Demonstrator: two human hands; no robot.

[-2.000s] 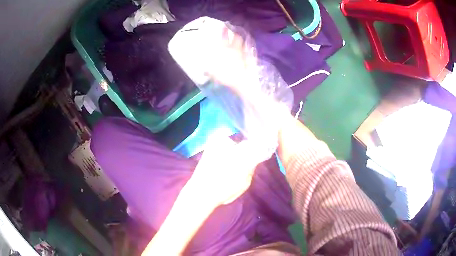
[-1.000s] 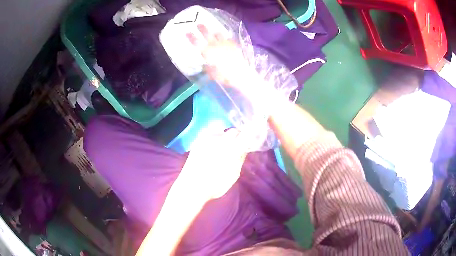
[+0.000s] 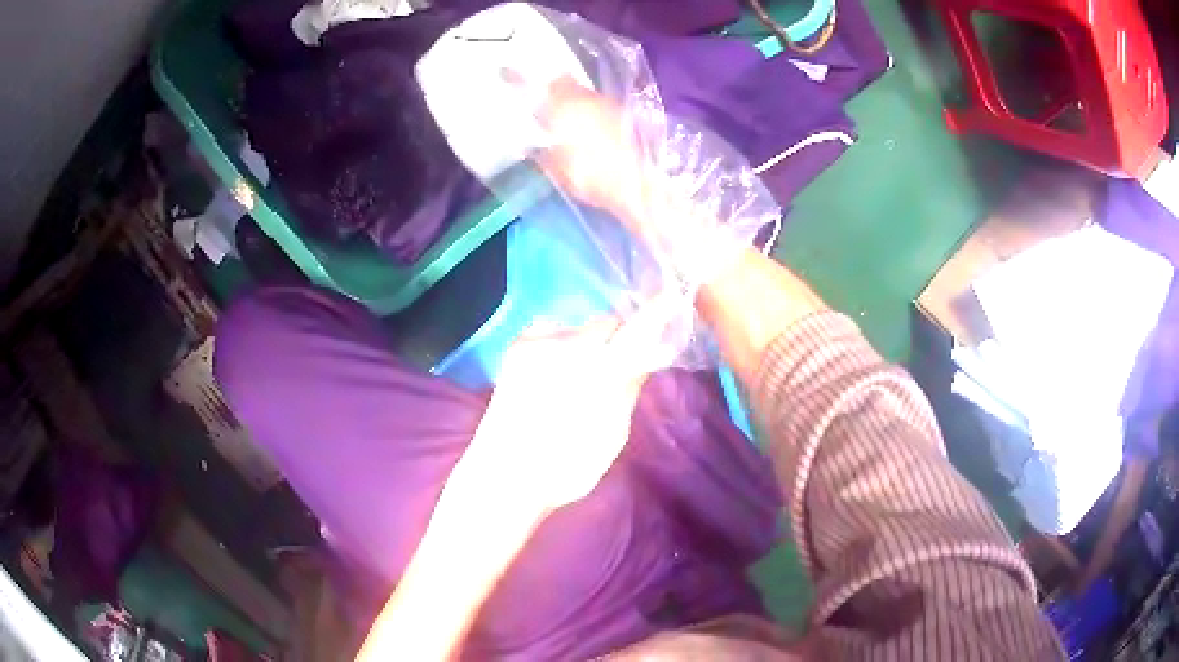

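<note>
A clear plastic bag is held over the basket's near edge. White cut pieces with a rounded end lie in its far end. My left hand is closed on the bag's near, gathered edge; glare washes out its fingers. My right hand reaches into the bag, seen through the plastic, with its fingers against the edge of the white pieces. Whether it grips them cannot be told.
A green basket holds purple cloth with white piping. A blue stool is beside it. A red stool stands at upper right. White sheets or pieces lie by cardboard at right. My purple-trousered legs are below.
The bag and white pieces have moved slightly up from two seconds ago. My right hand's fingers have shifted from over the white pieces toward their right edge since one second ago. My left hand still holds the bag.
</note>
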